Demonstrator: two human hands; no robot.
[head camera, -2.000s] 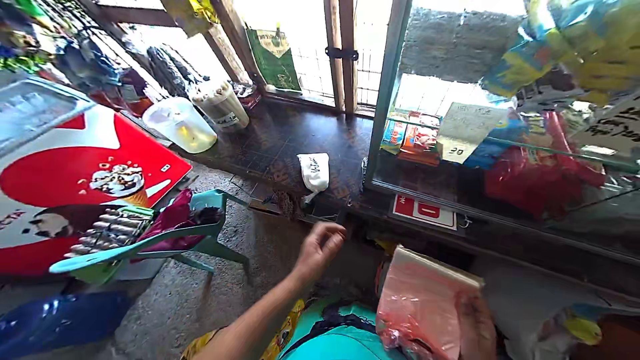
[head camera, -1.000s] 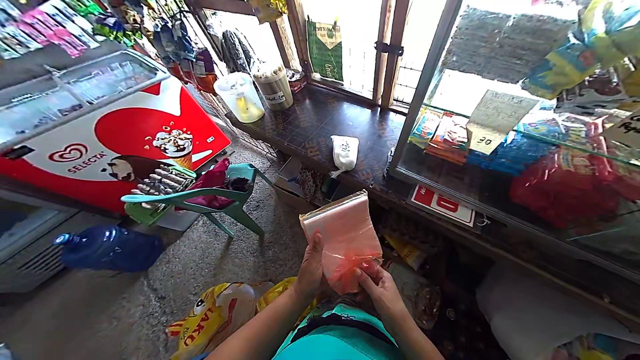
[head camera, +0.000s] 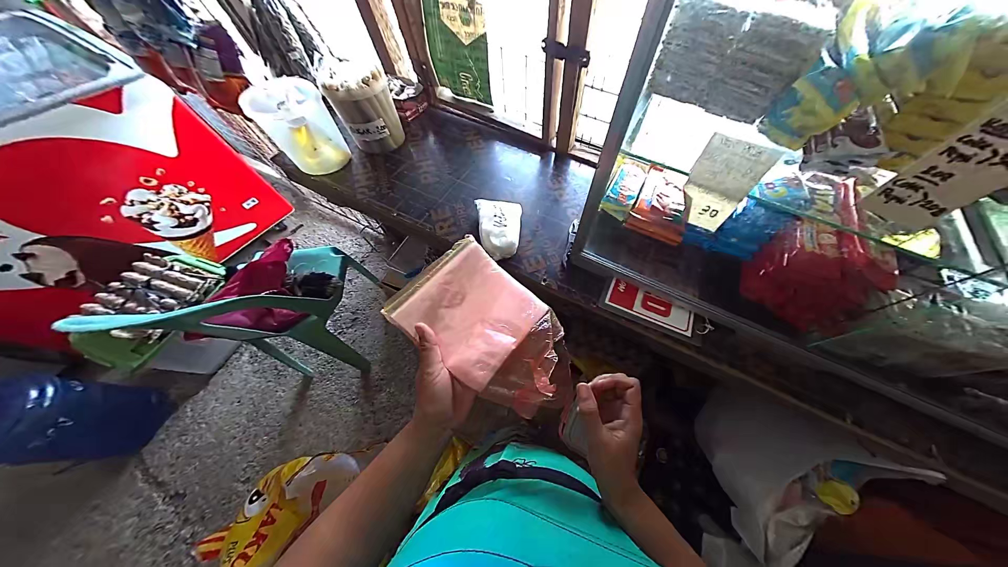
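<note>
My left hand (head camera: 442, 386) grips a pack of pinkish plastic bags (head camera: 472, 311) by its lower left side, the thumb lying on top. The pack is tilted, and its loose, crumpled clear end points toward my right hand (head camera: 610, 413). That hand is just right of the crumpled end with its fingers curled; whether it pinches a bit of thin plastic cannot be made out. Beyond the pack, a small white tied bag with writing (head camera: 498, 228) lies on the dark counter (head camera: 441, 177).
A green plastic chair (head camera: 315, 315) holding rolls and a maroon cloth stands at left, beside a red freezer (head camera: 142, 181). Two tubs, one translucent (head camera: 295, 126), sit on the counter's far left. A glass display case (head camera: 606, 236) is at right. A yellow bag (head camera: 276, 504) lies below.
Two seconds ago my left hand was empty and my right hand held the pack. One second ago both hands were at it. Now my left hand holds it, and my right hand is at its right.
</note>
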